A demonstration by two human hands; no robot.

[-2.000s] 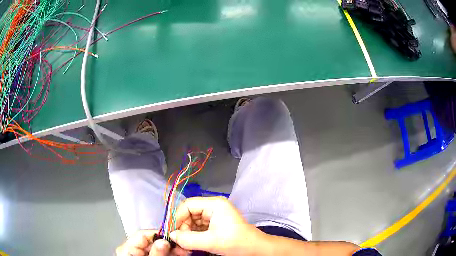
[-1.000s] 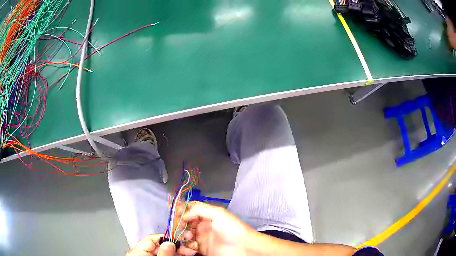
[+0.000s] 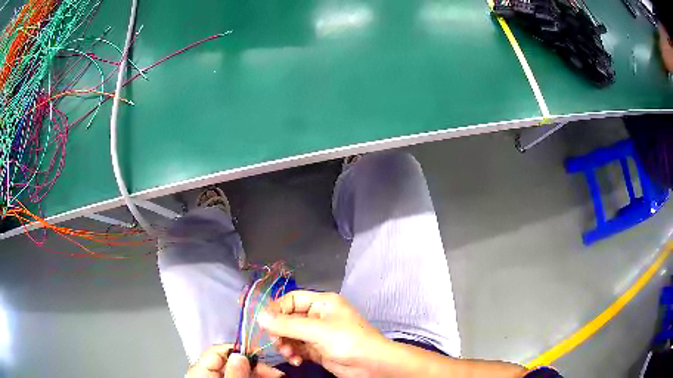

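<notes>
A short bundle of loose wires (image 3: 248,314), purple, white, orange and green, stands up from a small black connector housing (image 3: 252,359) over my lap. My left hand (image 3: 214,362) is closed around the housing at the bottom edge and is partly cut off. My right hand (image 3: 313,328) is beside the wires, with thumb and forefinger close together at a light green wire. The fingertips are blurred, so I cannot tell if they pinch it. The wire tips are blurred over the floor.
A large orange and green wire pile (image 3: 33,81) lies on the green bench (image 3: 295,96) at left, by a grey cable (image 3: 116,125) hanging over the edge. Black connectors (image 3: 564,33) lie at right. A blue stool (image 3: 609,192) stands right. Part of another person (image 3: 665,48) shows at the right edge.
The wires have tilted and their tips sit lower than before. My right hand has moved up from the housing along the wires. My left hand still holds the housing.
</notes>
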